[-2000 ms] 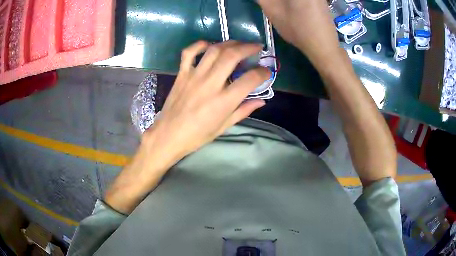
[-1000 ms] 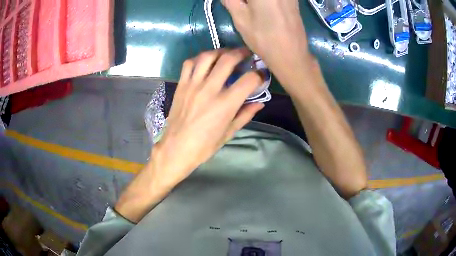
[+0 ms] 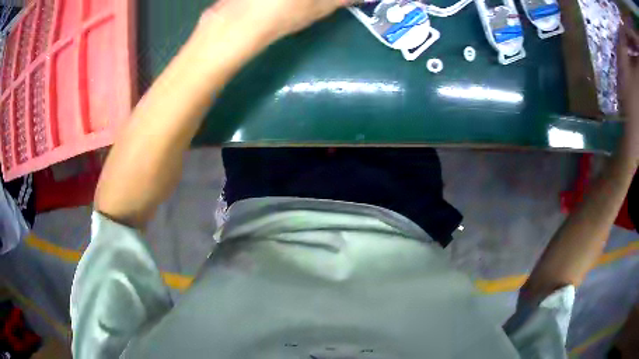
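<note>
My left hand (image 3: pixel 305 10) is at the top edge, partly cut off, beside the top of the nearest white-and-blue housing (image 3: pixel 406 29). Its fingertips are out of view, and whether it holds anything is hidden. My right hand (image 3: pixel 630 59) is at the far right edge, cut off and blurred, at the box of tiny white and silvery pieces (image 3: pixel 602 52). Two more housings with blue bands lie to the right, one here (image 3: pixel 507 34) and one here (image 3: pixel 545 10). Two small white rings lie below them, one left (image 3: pixel 434 65) and one right (image 3: pixel 469 53).
The glossy dark-green bench (image 3: pixel 336 116) curves across the view. A salmon-red compartment tray (image 3: pixel 84 77) is at the left, beyond my left forearm. A brown cardboard edge (image 3: pixel 571 63) borders the small-parts box. The grey floor has yellow lines. Red objects show below the bench on both sides.
The housing under my hands in front of me is no longer seen there. My left hand has moved up to the top edge, my right hand far right. The view has shifted, and the waiting housings appear further left.
</note>
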